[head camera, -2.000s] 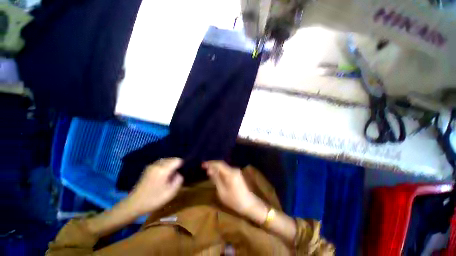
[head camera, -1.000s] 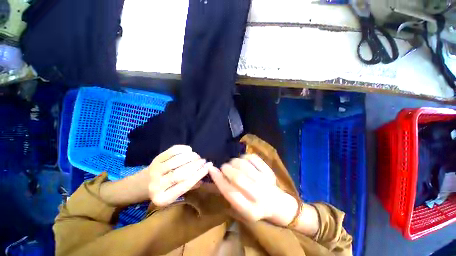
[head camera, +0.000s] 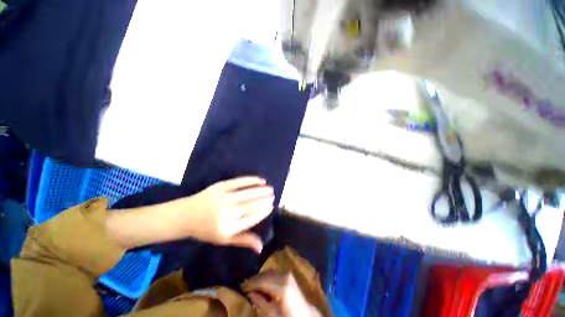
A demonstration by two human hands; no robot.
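Observation:
A long dark fabric panel [head camera: 248, 124] runs from under the sewing machine head [head camera: 471, 74] down over the table edge to the lap. A pale grey-blue strip [head camera: 257, 57] lies across its far end, beside the presser foot area [head camera: 310, 86]. My left hand [head camera: 232, 210] lies on the panel near the table's front edge, fingers extended to the right. My right hand [head camera: 275, 294] is low at the lap by the near end of the dark fabric, blurred and partly cut off by the bottom edge; its fingers look curled, and what they hold is unclear.
Shears [head camera: 455, 179] lie right of the panel, with small green-and-blue snips [head camera: 416, 121] beside them. A dark fabric heap [head camera: 56, 74] is at the left. A blue basket [head camera: 65, 189] is below the table at left, a red basket [head camera: 449, 291] at lower right.
The view has tilted back up to the machine. The hands were together at the lap; my left hand has moved forward onto the panel and my right hand is now lower, apart from it.

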